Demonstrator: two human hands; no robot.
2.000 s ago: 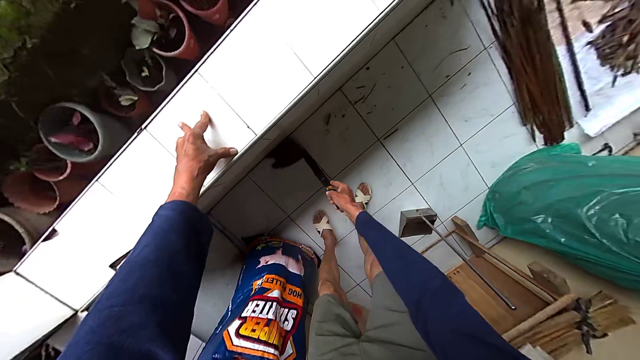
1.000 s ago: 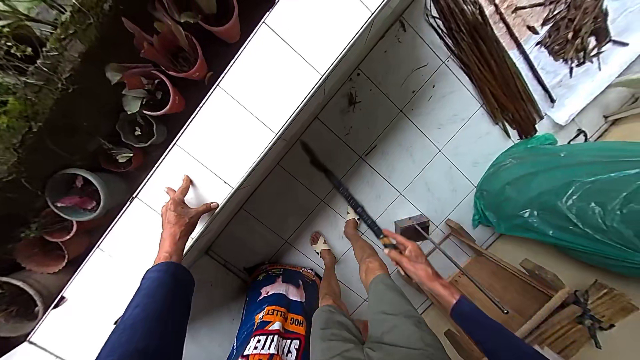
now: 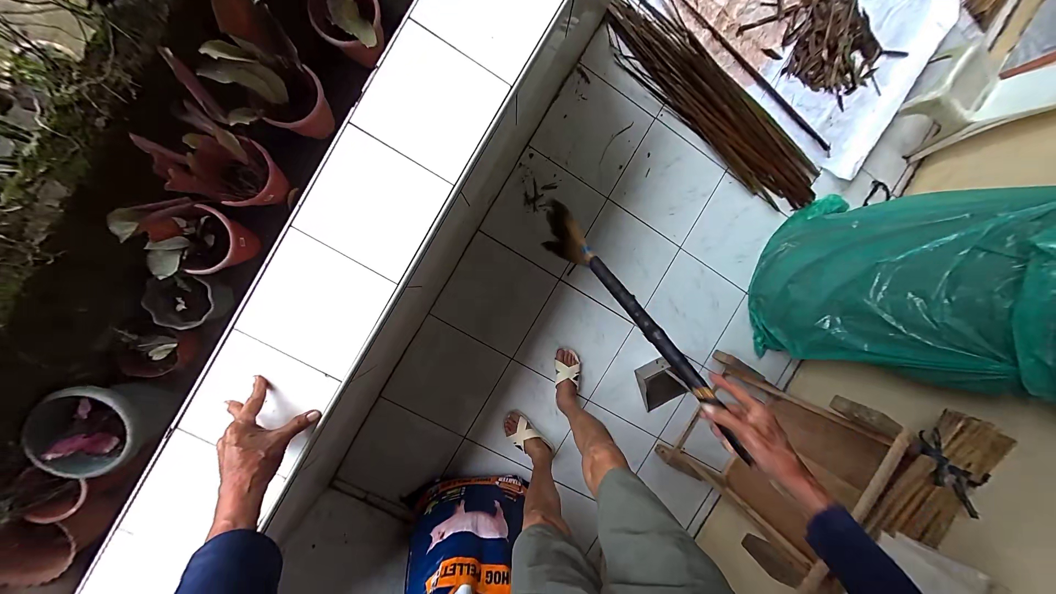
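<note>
My right hand (image 3: 747,425) grips the dark wrapped handle of a broom (image 3: 648,326), whose bristle head is over the tiled floor beside dark debris (image 3: 536,191). The bristles look blurred. On the white tiled ledge (image 3: 346,239), my left hand (image 3: 250,450) rests with its fingers spread and holds nothing. A metal dustpan (image 3: 657,383) lies on the floor under the middle of the broom handle. My sandalled feet stand on the floor tiles left of it.
Potted plants (image 3: 223,239) line the ledge's outer side. A feed sack (image 3: 462,528) stands near my legs. At right are a green plastic-covered bundle (image 3: 899,285), a wooden stool (image 3: 792,478) and tied wood strips (image 3: 949,470). Long brown sticks (image 3: 718,99) lie beside a white sheet (image 3: 850,140).
My right hand has moved right with the broom, away from my feet. The broom head has left the floor beside the ledge's base and is now farther up the tiles. My left hand stays on the ledge.
</note>
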